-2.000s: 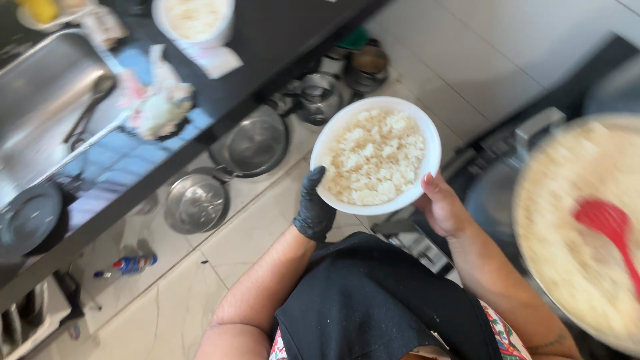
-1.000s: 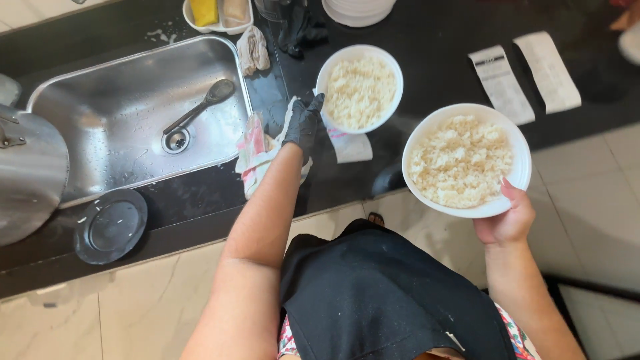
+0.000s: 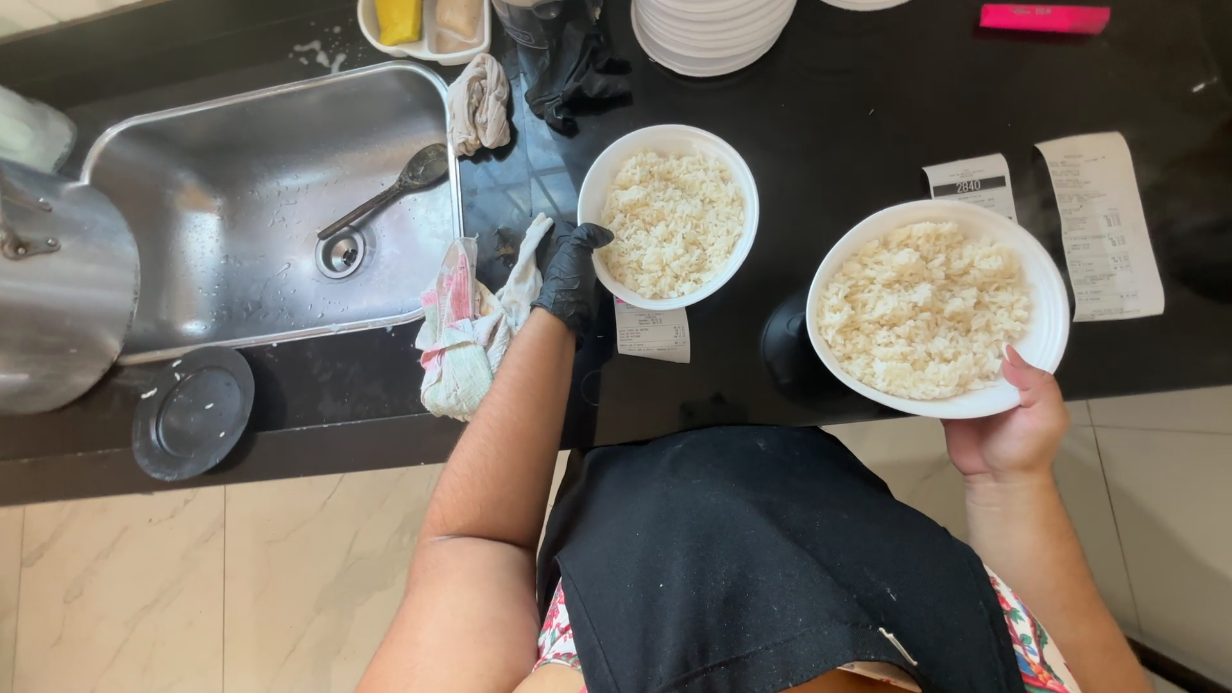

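My left hand (image 3: 572, 279), in a black glove, is at the left rim of a white bowl of rice (image 3: 672, 217) on the black counter, its thumb on the rim; the other fingers are partly hidden. A printed receipt (image 3: 654, 332) lies partly under that bowl. My bare right hand (image 3: 1015, 423) holds a second white bowl of rice (image 3: 924, 308) by its lower right edge, thumb on the rim, above the counter's front part. Just left of my gloved hand is a crumpled cloth (image 3: 462, 342).
At left are a steel sink (image 3: 260, 212) with a dark spoon (image 3: 385, 192), a large metal pot (image 3: 58, 298) and a black lid (image 3: 192, 414) at the edge. Stacked white lids or plates (image 3: 712, 34), a pink box (image 3: 1044, 18) and two receipts (image 3: 1102, 226) lie farther back and right.
Two seconds ago both my hands held one rice bowl away from the counter. Now my right hand alone holds a rice bowl, and my left is at the bowl on the counter. The view has swung considerably.
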